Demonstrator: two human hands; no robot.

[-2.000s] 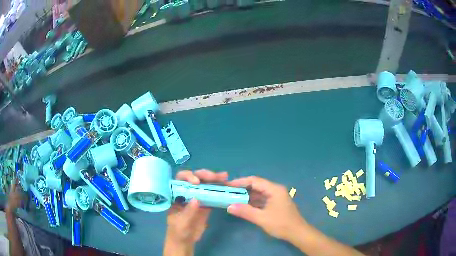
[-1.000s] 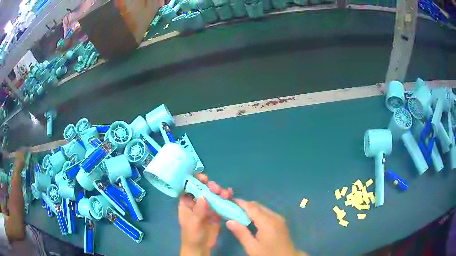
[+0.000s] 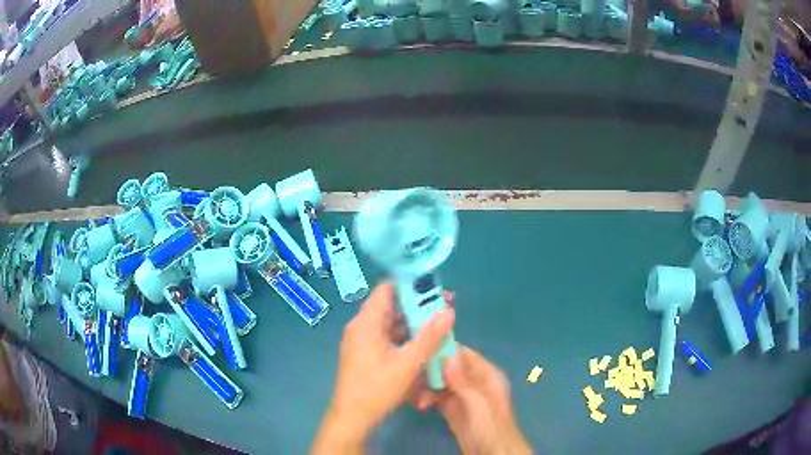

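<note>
A turquoise fan (image 3: 411, 233) is held upright in front of me, its round head up and slightly blurred, with dark marks near the top of the handle. No blue shows in the handle. My left hand (image 3: 378, 351) is closed around the handle, thumb across its front. My right hand (image 3: 467, 382) holds the lower end of the handle; its fingers are partly hidden and blurred. A turquoise handle cover (image 3: 347, 267) lies on the bench left of the fan.
Open fans with blue batteries (image 3: 209, 373) are piled left. Yellow foam pads (image 3: 627, 378), a fan (image 3: 669, 293) and a loose blue battery (image 3: 695, 357) lie right, beside more fans (image 3: 711, 258). A pale edge strip (image 3: 356, 201) borders the conveyor; a brown carton (image 3: 233, 35) stands beyond.
The held fan has turned from slanting left to upright, its head now showing its round face. Both hands have turned with it and still hold the handle. The view has shifted.
</note>
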